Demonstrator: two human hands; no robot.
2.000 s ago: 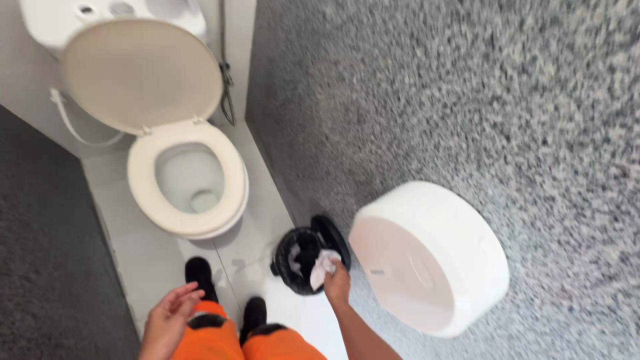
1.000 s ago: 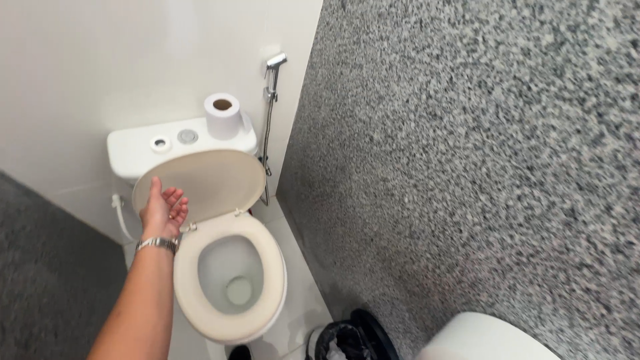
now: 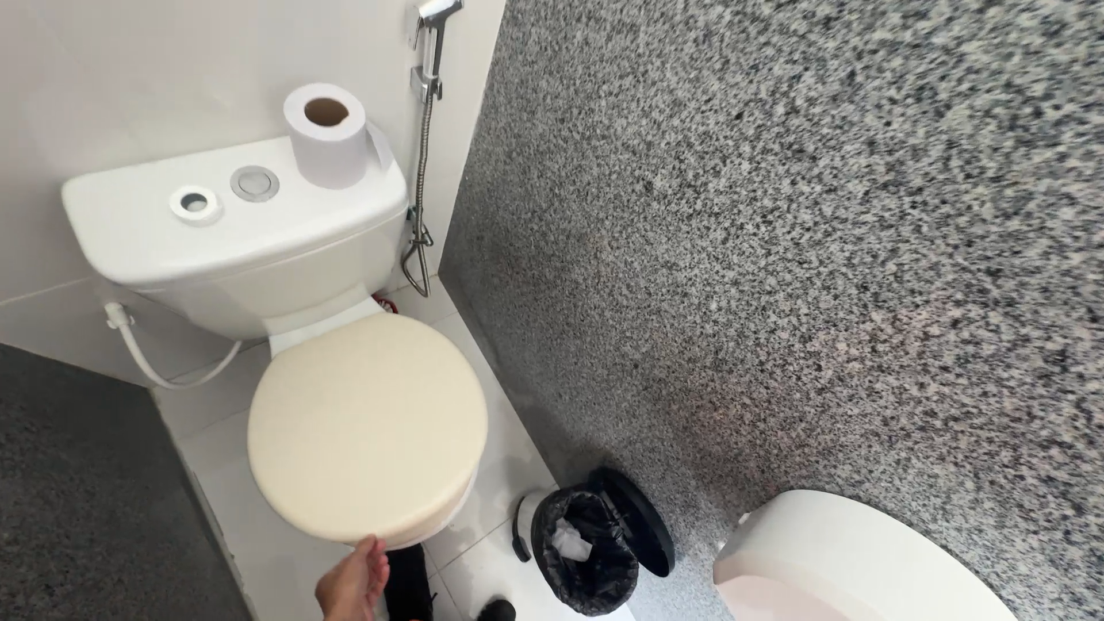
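My left hand point(image 3: 354, 583) is at the front rim of the cream toilet lid point(image 3: 366, 427), its fingertips touching the edge with the fingers bent. Whether it grips the rim cannot be told. The lid lies down over the bowl of the white toilet. Behind it is the cistern point(image 3: 250, 241), with a round flush button point(image 3: 254, 183), a small white ring-shaped item point(image 3: 196, 205) and an upright toilet paper roll point(image 3: 332, 147) on top. My right hand is out of view.
A bin point(image 3: 586, 552) with a black liner, its lid raised, holds crumpled white paper beside the granite partition point(image 3: 776, 259). A white dispenser point(image 3: 854, 561) juts out at lower right. A bidet sprayer point(image 3: 435, 43) hangs by the corner. My shoes show at the bottom.
The toilet lid, raised in both earlier frames, is now down. My left hand has gone from the raised lid to its front edge. My right hand, earlier holding white paper over the bin, has left view.
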